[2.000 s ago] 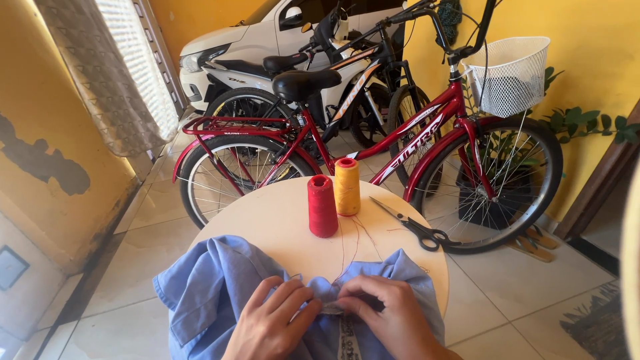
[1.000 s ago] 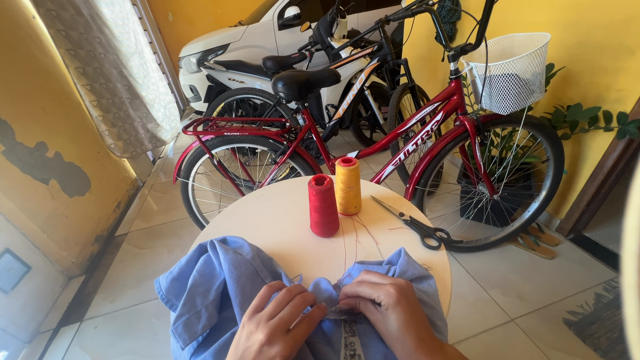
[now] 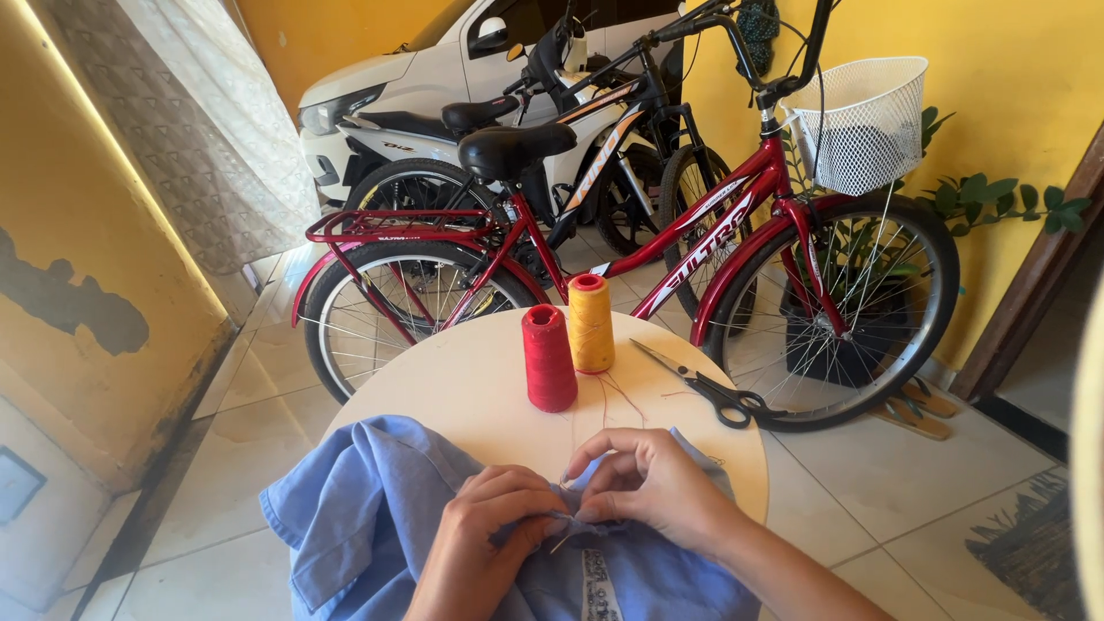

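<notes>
A blue cloth garment (image 3: 371, 509) lies bunched over the near side of a round cream table (image 3: 414, 379), a patterned strip (image 3: 597, 586) showing on it. My left hand (image 3: 492, 526) pinches a fold of the cloth. Close beside it, my right hand (image 3: 647, 492) holds the same fold, thumb and fingertips at the edge. A thin, light, needle-like piece shows below the fingertips; its kind is unclear. Beyond the hands stand a red thread cone (image 3: 549, 358) and a yellow thread cone (image 3: 591, 323), with loose threads near them. Scissors with black handles (image 3: 703, 384) lie to their right.
A red bicycle (image 3: 638, 250) with a white basket (image 3: 858, 125) stands just behind the table. Behind it are another bicycle, a motorcycle and a white car (image 3: 388, 78). A potted plant (image 3: 837, 336) is at the right, a curtain (image 3: 207, 112) at the left, a dark mat (image 3: 1035, 543) on the tiled floor.
My right hand has lifted slightly and its index finger is now raised and curved over the cloth. The left hand stays on the fold. The cones and scissors have not moved.
</notes>
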